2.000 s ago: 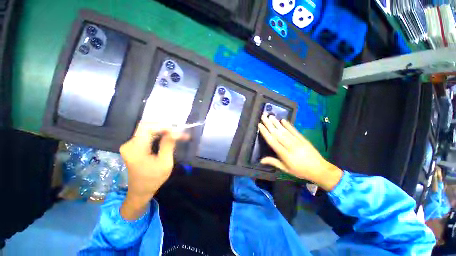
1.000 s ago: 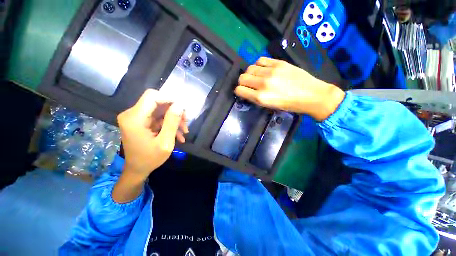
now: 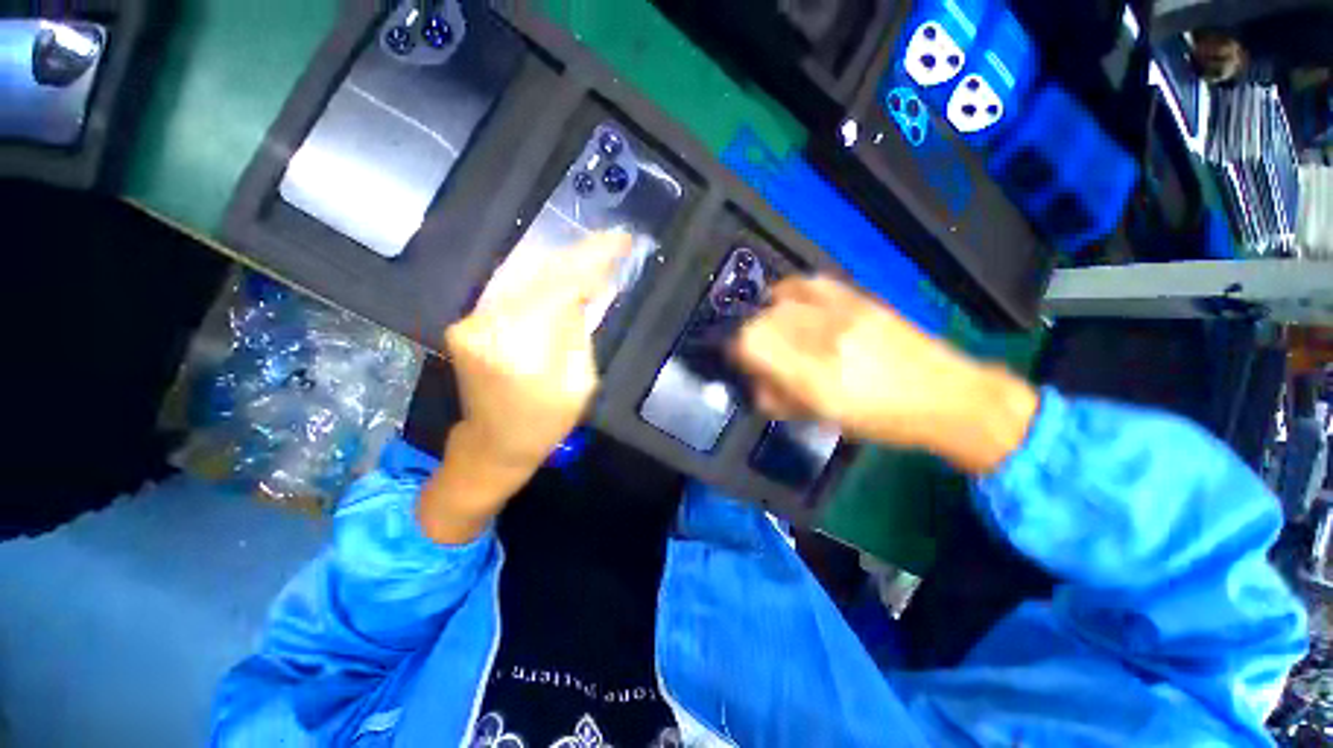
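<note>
A dark foam tray (image 3: 483, 190) holds several silver phone covers in a row, camera ends away from me. My left hand (image 3: 534, 344) is over the lower part of the second cover (image 3: 563, 219), fingertips together; a small whitish blur shows at them, and I cannot tell if it is a held piece or glare. My right hand (image 3: 833, 351) is blurred beside the camera end of the third cover (image 3: 690, 395). Its fingers are curled and what they hold, if anything, is hidden. It partly covers the fourth cover (image 3: 794, 453). The first cover (image 3: 392, 146) lies untouched.
Another silver cover (image 3: 44, 81) is at the upper left on the green mat (image 3: 212, 124). A clear bag of scraps (image 3: 300, 387) hangs at the bench edge. Blue camera die-cuts (image 3: 958, 59) lie in a dark tray beyond. A pale rail (image 3: 1184, 289) is at the right.
My right hand has moved from over the fourth cover to beside the third cover's camera end. My left hand has moved from below the second cover onto it. The view has shifted left.
</note>
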